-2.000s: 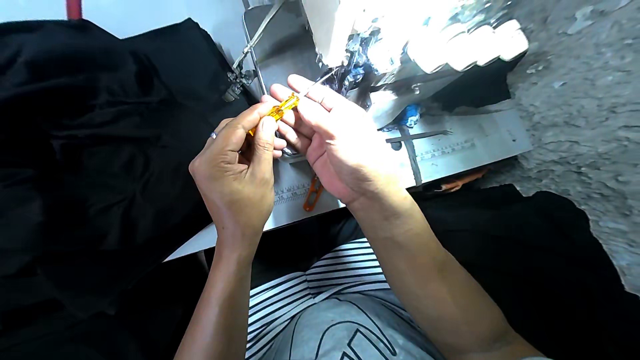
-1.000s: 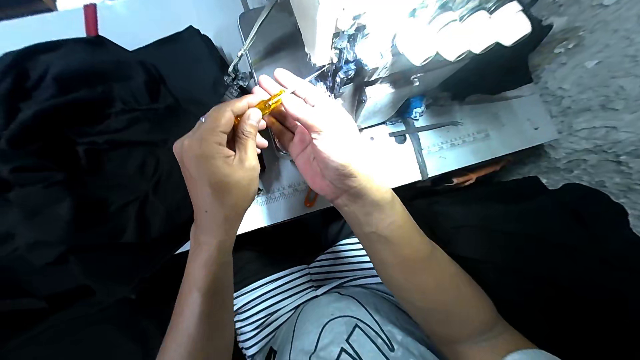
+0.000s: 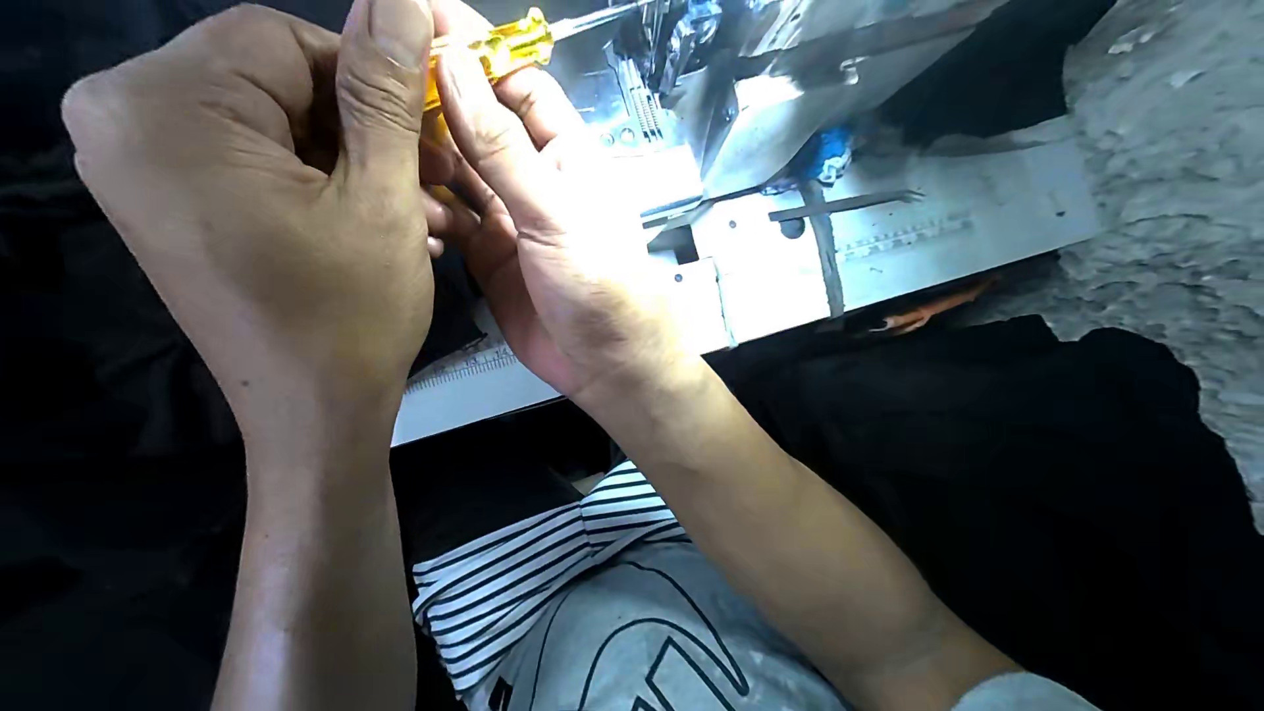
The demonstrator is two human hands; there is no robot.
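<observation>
A small screwdriver with a clear yellow handle (image 3: 513, 41) is between my two hands at the upper middle, its metal shaft pointing up and right at the needle area of a sewing machine (image 3: 790, 109). My left hand (image 3: 286, 188) has its thumb pressed near the rear end of the handle; its other fingers are largely hidden. My right hand (image 3: 563, 217), palm turned up and brightly lit, has its thumb and fingers around the handle. Just beyond the fingers lie the needle plate and feed dogs (image 3: 642, 104).
Metal tweezers (image 3: 849, 204) lie on the machine bed (image 3: 918, 222), which bears ruler markings. Below its edge is an orange object (image 3: 928, 308). Black fabric (image 3: 948, 444) hangs at the right, more dark cloth (image 3: 99, 415) at the left. A rough grey surface (image 3: 1165, 197) is at far right.
The yellow screwdriver and both hands have come closer to the needle area. My right fingers, spread open earlier, are now closed around the handle. The orange tool seen below the hands earlier no longer shows.
</observation>
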